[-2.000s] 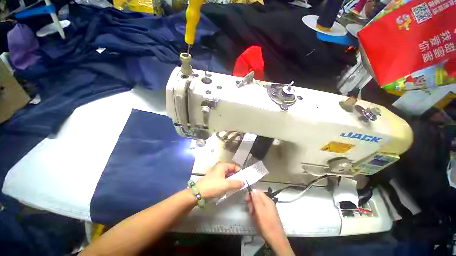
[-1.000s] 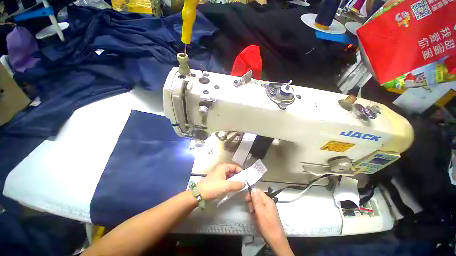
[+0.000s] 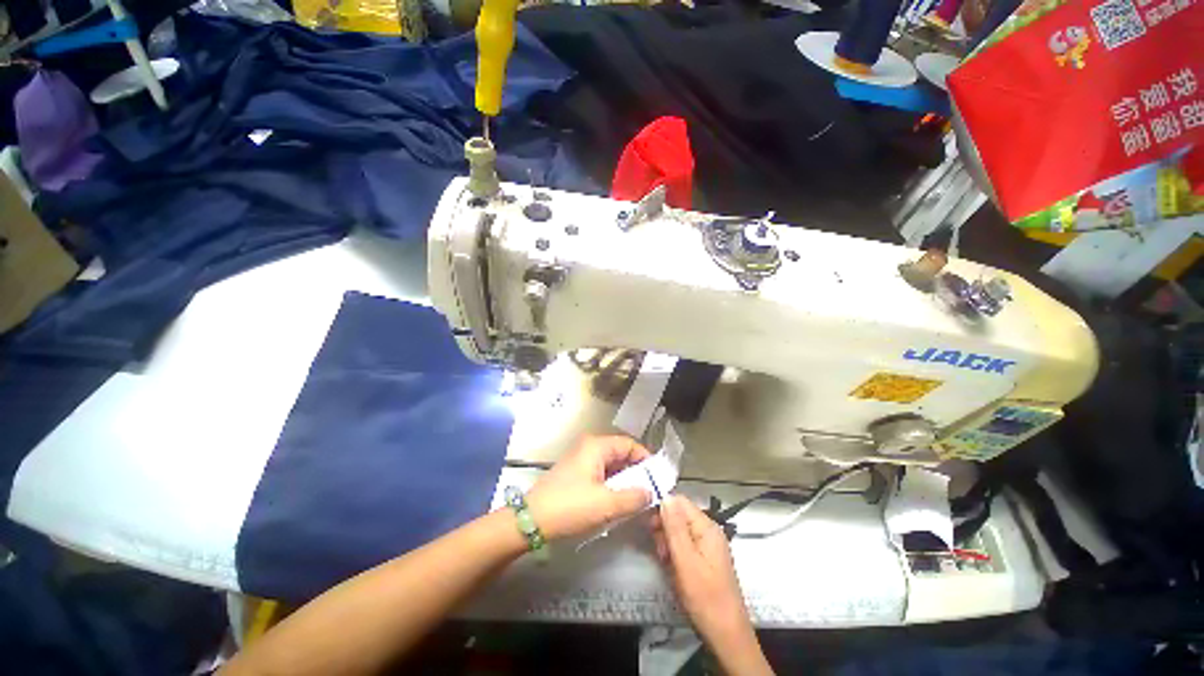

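My left hand (image 3: 581, 489), with a green bead bracelet at the wrist, grips a small white label (image 3: 638, 481) between thumb and fingers in front of the sewing machine. My right hand (image 3: 691, 539) is close beside it at the label's right edge, fingers pinched together. A small dark thing shows at its fingertips; I cannot tell what it is. A navy panel (image 3: 383, 442) lies flat on the white table, its right edge by the lit needle area. The cream JACK sewing machine (image 3: 792, 310) stands behind my hands.
Navy cloth (image 3: 264, 145) is heaped behind the white table (image 3: 145, 436). A yellow-handled screwdriver (image 3: 495, 60) stands above the machine head. A red cloth (image 3: 655, 161) lies behind the arm. A red printed bag (image 3: 1083, 112) and a thread cone (image 3: 865, 37) are at the back right.
The white label between my hands shows less of its length and now looks bent or folded, its top end pointing up. My hands have barely moved.
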